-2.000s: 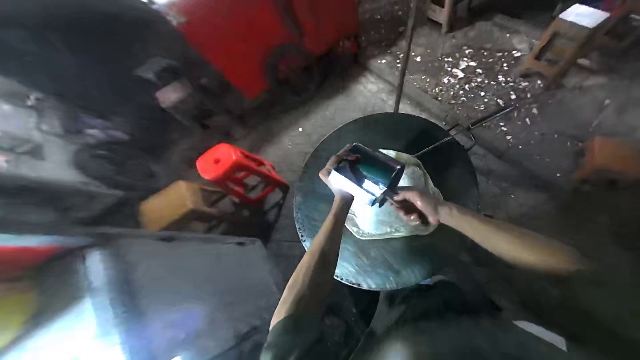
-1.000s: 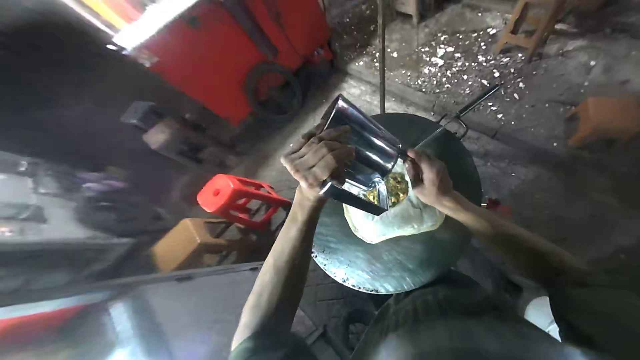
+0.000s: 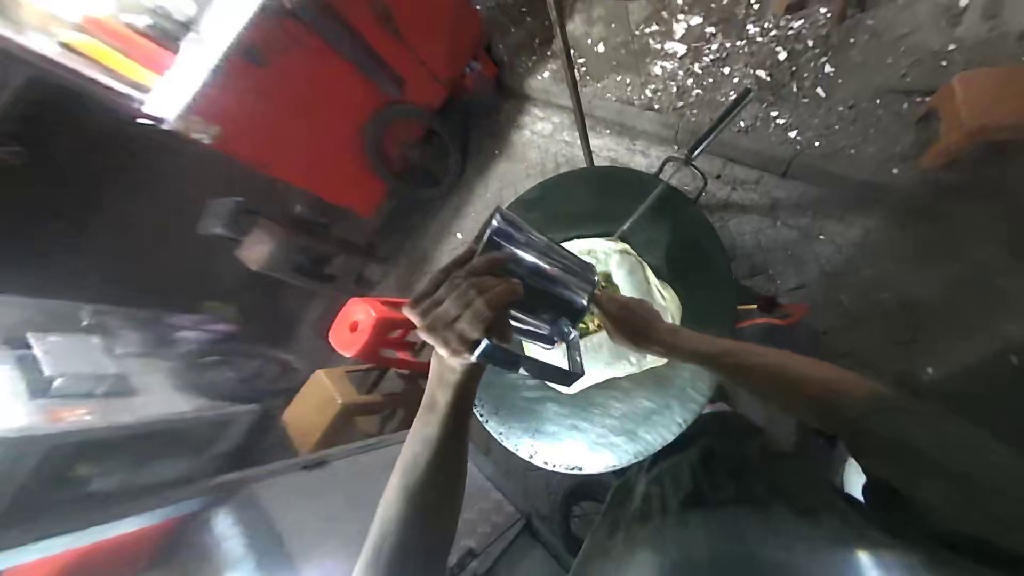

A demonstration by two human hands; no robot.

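My left hand (image 3: 468,308) grips a shiny metal pitcher (image 3: 540,268), tipped over with its mouth toward the lower right. A pale sheet of dough (image 3: 632,360) lies on a big round griddle (image 3: 592,432), with a yellow-green filling (image 3: 590,322) on it, partly hidden by the pitcher and my right hand. My right hand (image 3: 632,320) is at the pitcher's rim, over the dough; its fingertips are hidden, so whether it holds anything cannot be told. A long thin-shafted tool with a dark handle (image 3: 720,122) rests across the griddle's far edge, its tip at the dough.
Left of the griddle stand a red plastic stool (image 3: 360,328) and a tan stool (image 3: 320,408). A red cart (image 3: 320,120) with a wheel (image 3: 412,148) is at the upper left. Pale scraps (image 3: 680,48) litter the ground beyond. An orange stool (image 3: 980,108) stands at the right.
The pitcher has tipped over the dough, and filling now shows there, which two seconds ago was not visible. My right hand has stayed close to the pitcher's rim.
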